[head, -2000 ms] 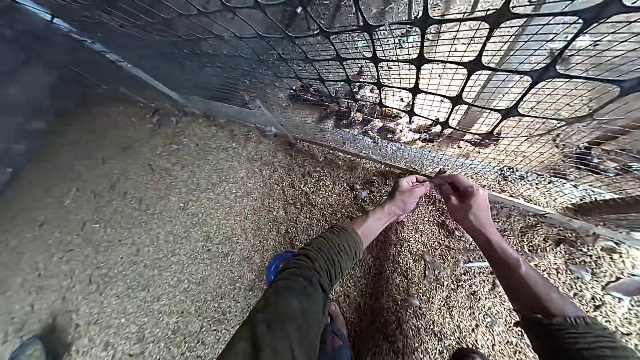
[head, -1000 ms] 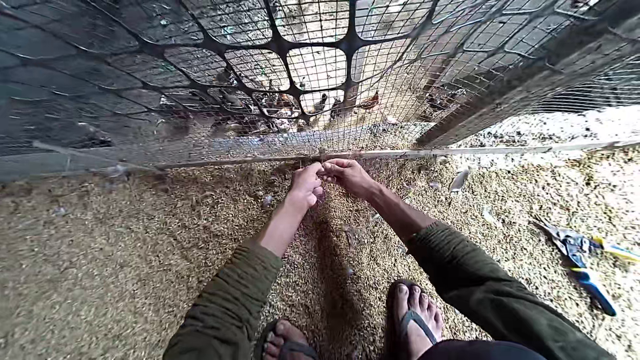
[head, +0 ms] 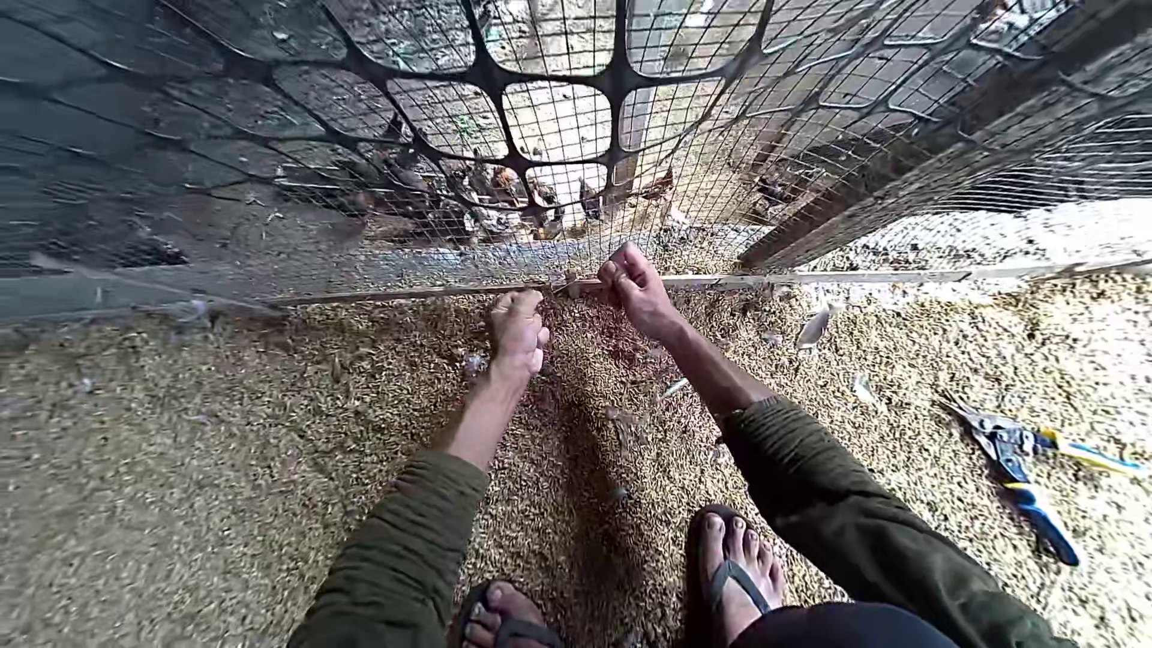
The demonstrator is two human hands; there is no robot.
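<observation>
Both of my hands are at the wooden bottom rail (head: 414,293) of a mesh fence. My left hand (head: 518,331) is closed just below the rail, and my right hand (head: 637,290) has its fingers pinched a little above and to the right. A thin strand, seemingly wire (head: 567,286), runs between them at the rail; its ends are hidden by the fingers. Black plastic netting (head: 490,76) and finer wire mesh (head: 567,117) rise in front of me. On the right, aviation snips (head: 1012,459) with blue and yellow handles lie open on the husks.
Grain husks (head: 225,450) cover the ground. A slanting wooden post (head: 900,171) stands at the right of the mesh. Several chickens (head: 504,193) are behind the fence. My feet in flip-flops (head: 738,576) are close below, and loose feathers (head: 814,328) lie near the rail.
My hands, together one second ago, have moved apart along the rail. The view has swung, bringing the snips into sight since two seconds ago.
</observation>
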